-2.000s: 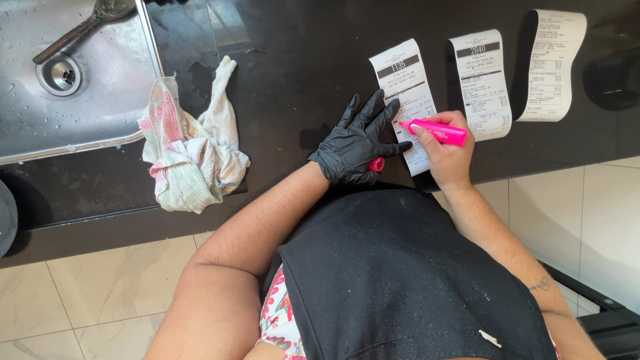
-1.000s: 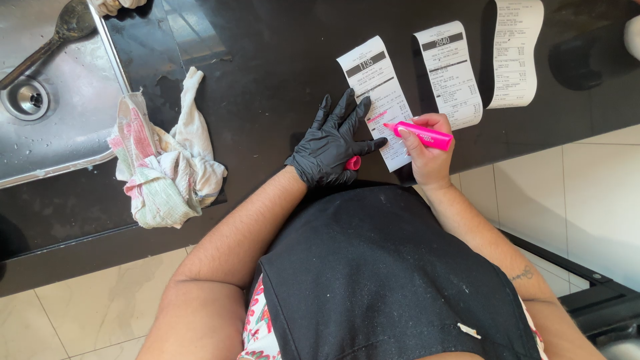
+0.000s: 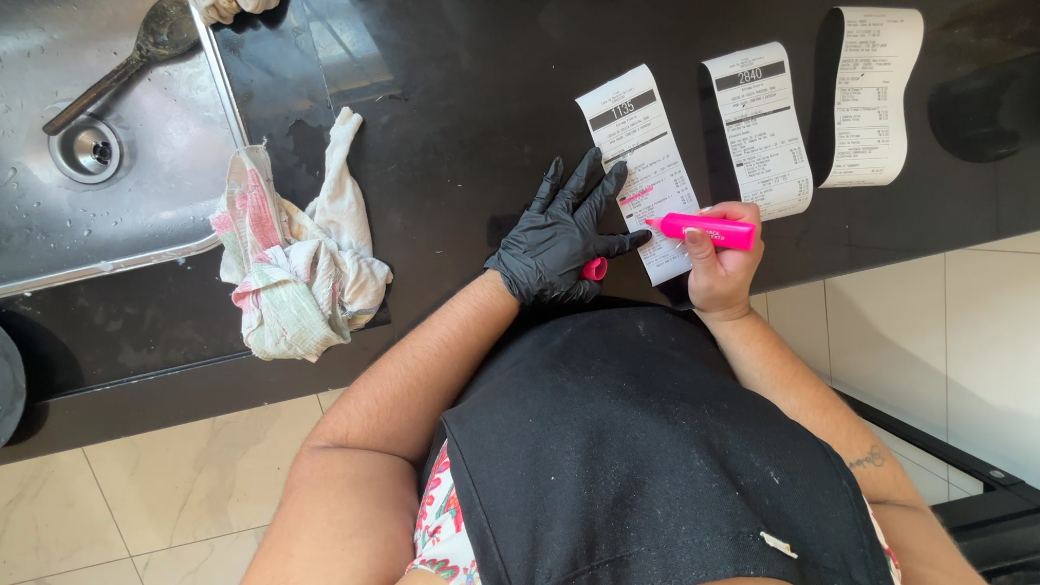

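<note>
My right hand [image 3: 725,260], bare, grips a pink highlighter [image 3: 707,231], its tip at the lower part of the nearest printed paper receipt [image 3: 638,154]. Pink marking shows on that receipt. My left hand [image 3: 565,231], in a black glove, rests with fingers spread over the receipt's left edge and holds the pink highlighter cap [image 3: 595,269] in its curled lower fingers. To the right lie a second receipt [image 3: 760,138] and a third, curled receipt [image 3: 873,97], both bearing print.
At the left, a crumpled cloth [image 3: 301,260] lies on the dark countertop [image 3: 455,97] beside a metal sink [image 3: 162,195]. A worn spoon [image 3: 122,81] lies across the sink near its drain. A dark round object [image 3: 10,386] is at the left edge, and a black frame [image 3: 959,463] stands at lower right.
Pink marking on the nearest receipt has become visible, and the highlighter tip has moved lower along the paper. My left hand stays at the receipt's edge. The view has shifted.
</note>
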